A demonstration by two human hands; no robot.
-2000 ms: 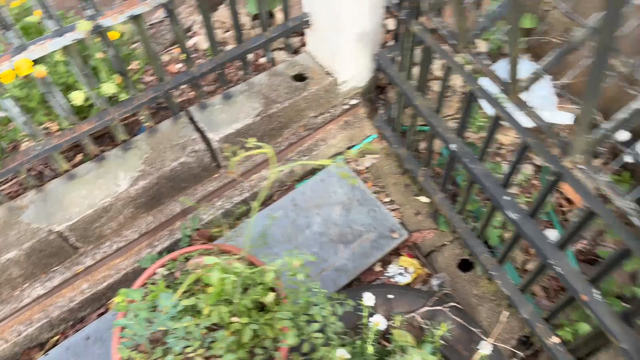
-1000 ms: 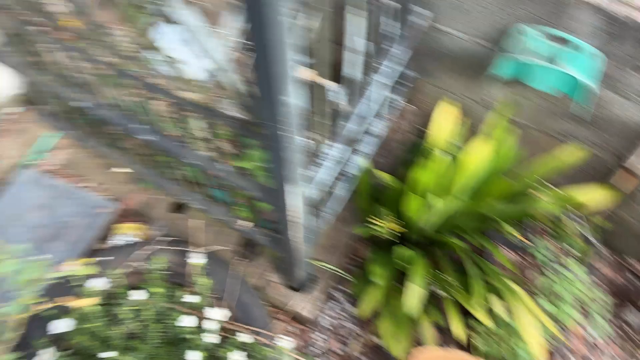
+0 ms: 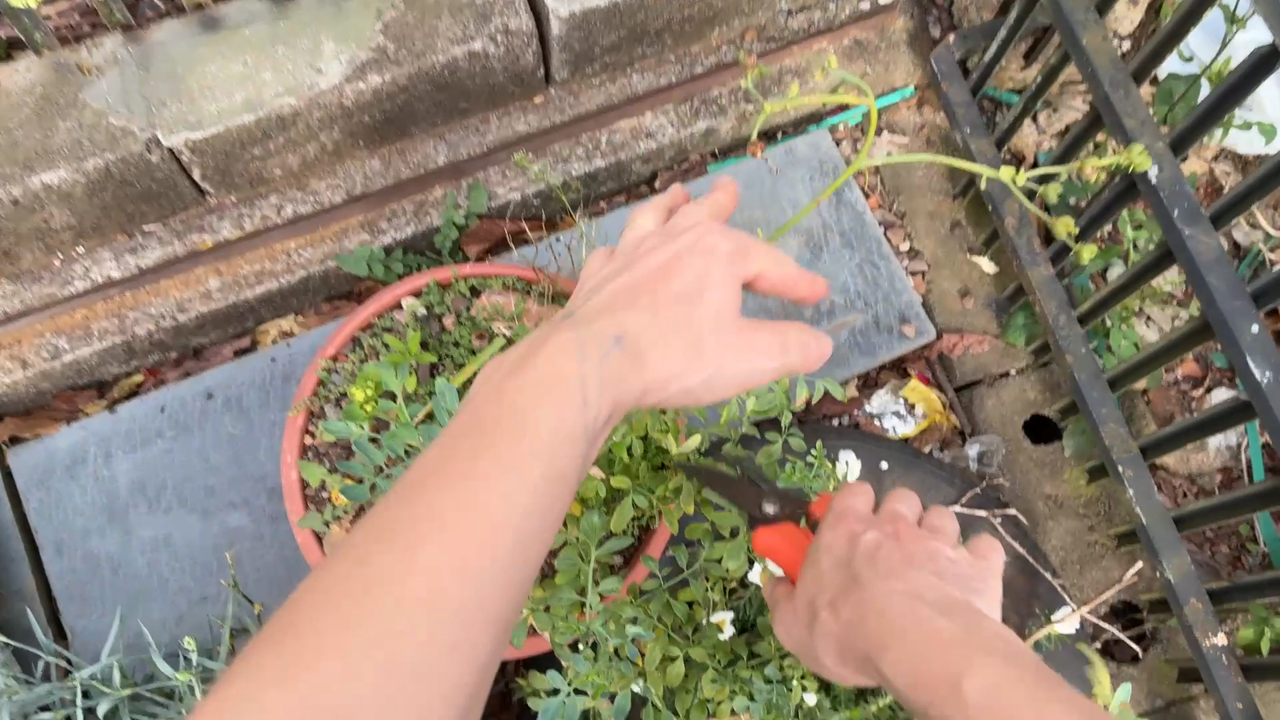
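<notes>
My left hand (image 3: 700,300) hovers over the right part of a round terracotta-coloured pot (image 3: 300,430), its fingers apart and nothing between them. A tall, curving green stem (image 3: 815,200) rises just beyond its fingers. My right hand (image 3: 890,580) grips orange-handled pruning shears (image 3: 785,540), whose dark blades point left into leafy green plants (image 3: 620,500) at the pot's right edge. Small white flowers (image 3: 722,625) dot the foliage near this hand. The blade tips are partly lost among the leaves. Grey slate-like slabs (image 3: 150,480) lie around the pot.
A black metal fence (image 3: 1110,420) runs down the right side. Concrete kerb blocks (image 3: 330,110) cross the upper left. Dry twigs (image 3: 1040,565), a dark round rim (image 3: 900,460) and a crumpled yellow and white wrapper (image 3: 910,408) lie to the right of the pot.
Both hands have come into view, the right one with orange-handled shears. The view has swung from the broad-leaved plant and green stool back to the pot.
</notes>
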